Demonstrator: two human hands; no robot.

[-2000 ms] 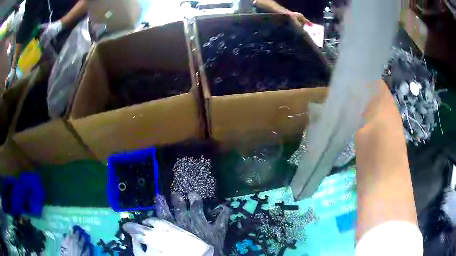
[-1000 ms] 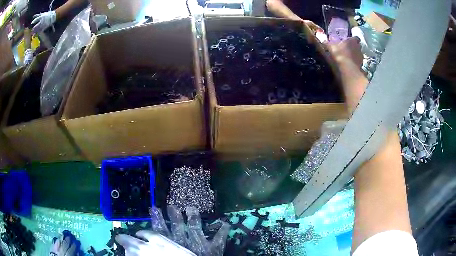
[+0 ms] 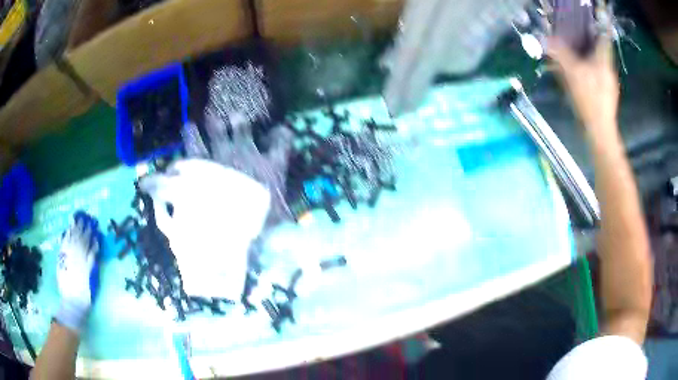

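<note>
My right hand (image 3: 583, 63), bare and blurred, is at the upper right, closed on a dark purplish phone-like slab (image 3: 572, 18). A hand in a white and blue glove, apparently my left hand (image 3: 79, 260), lies low at the mat's left side; blur hides whether its fingers grip anything. A crumpled white cloth or glove (image 3: 215, 215) covers part of the black brackets (image 3: 279, 304) on the turquoise mat (image 3: 416, 237). A greyish clear glove (image 3: 249, 152) lies behind it. Tiny silver screws (image 3: 364, 156) are scattered by more brackets.
A blue bin (image 3: 152, 111) and a silver screw pile (image 3: 238, 93) stand behind the mat, before cardboard boxes (image 3: 163, 33). A grey post (image 3: 438, 44) rises at the back right. Long silver bars (image 3: 554, 148) lie along the mat's right side. Black brackets (image 3: 21, 267) lie far left.
The view has tilted down and shows more mat. My right hand, reaching behind the post a second ago, is now right of it with the slab. More of the gloved hand and its forearm show.
</note>
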